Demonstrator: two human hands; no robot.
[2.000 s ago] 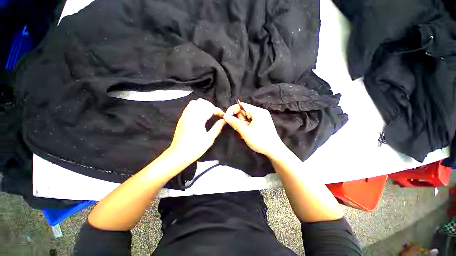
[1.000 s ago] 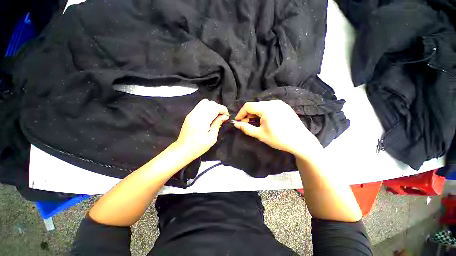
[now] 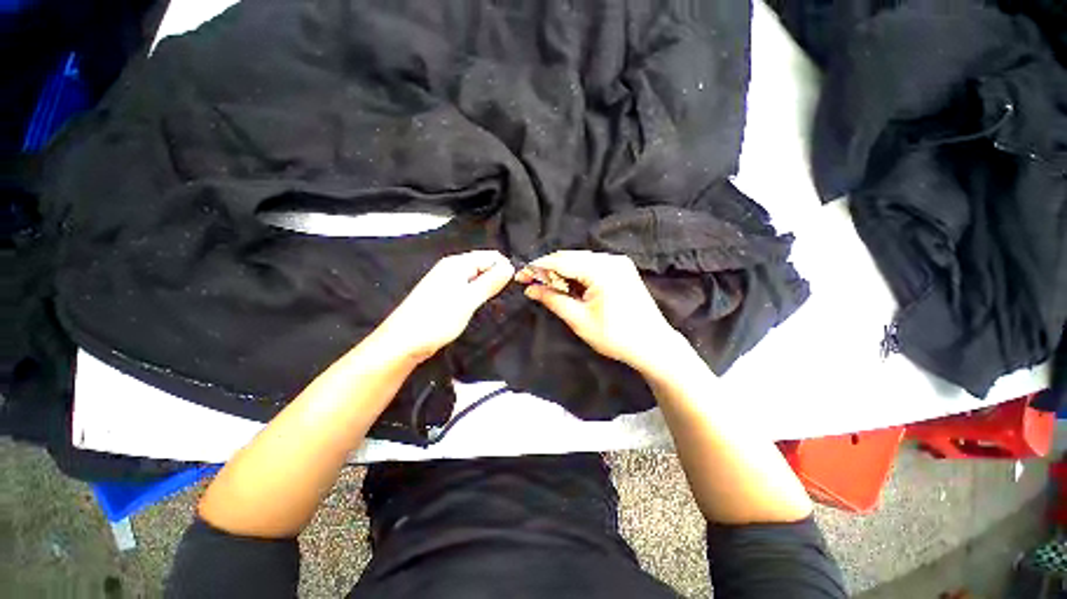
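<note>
A black jacket [image 3: 339, 129] with light lint specks lies spread before me. An oval gap in it shows the white table. A line of small glinting teeth, the zip [image 3: 176, 383], runs along its lower left edge. My left hand [image 3: 451, 302] pinches a bit of the black cloth at the middle of the garment. My right hand [image 3: 591, 302] touches or nearly touches it, fingers closed around small snips [image 3: 548, 281], mostly hidden in the fingers. Any thread between the fingertips is too small to see. A gathered dark band [image 3: 690, 243] lies right of my hands.
The white tabletop [image 3: 819, 316] shows at the right and front edges. Another black garment pile [image 3: 959, 211] lies at the right. Red stools [image 3: 848, 468] stand below the right edge. A blue crate [image 3: 146, 491] is below the left corner. A thin dark cord [image 3: 468, 410] curves at the front edge.
My right hand moved right and then back left to my left fingertips. My left hand has turned and its fingers have closed in more. The garment has shifted slightly.
</note>
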